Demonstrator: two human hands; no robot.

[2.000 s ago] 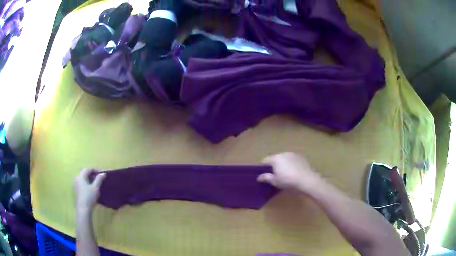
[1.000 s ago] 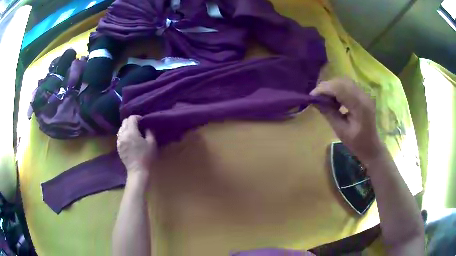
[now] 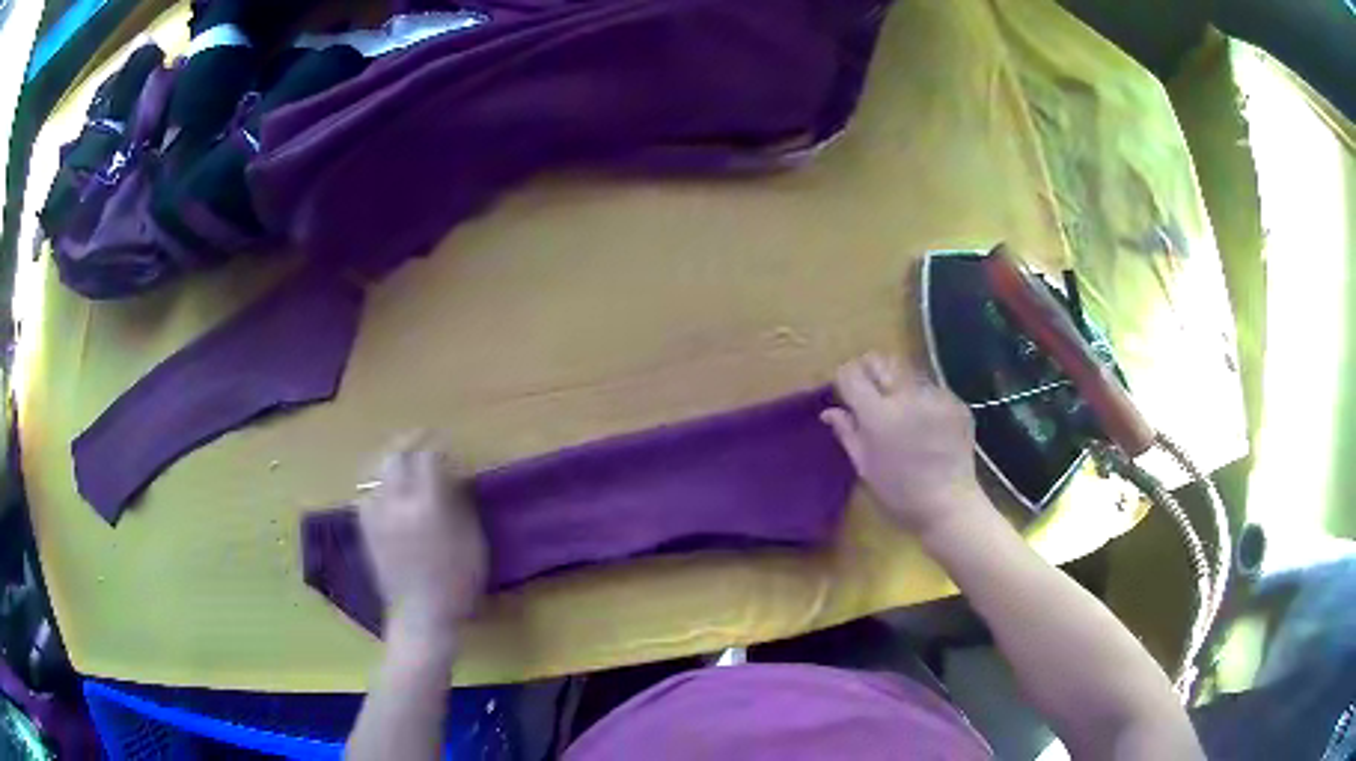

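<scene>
A purple collar piece (image 3: 654, 483) lies slightly aslant on the yellow cloth near me. My left hand (image 3: 424, 528), blurred, lies over its left part, palm down; whether it grips is unclear. My right hand (image 3: 900, 431) holds its right end between thumb and fingers. A second purple piece (image 3: 223, 379) lies flat at the left, its upper end touching the large purple heap (image 3: 550, 112). The iron (image 3: 1011, 372) stands right beside my right hand, its reddish-brown handle (image 3: 1071, 350) on top.
Black and purple rolled bundles (image 3: 164, 164) lie at the far left. Ribbed hoses (image 3: 1197, 520) run from the iron down the right side. A blue basket (image 3: 208, 721) is below the near left table edge (image 3: 268, 681). My purple clothing shows at the bottom.
A purple piece now lies near me, away from the heap where my hands were. Both hands have come nearer to me. The second piece remains at the left; the view has shifted.
</scene>
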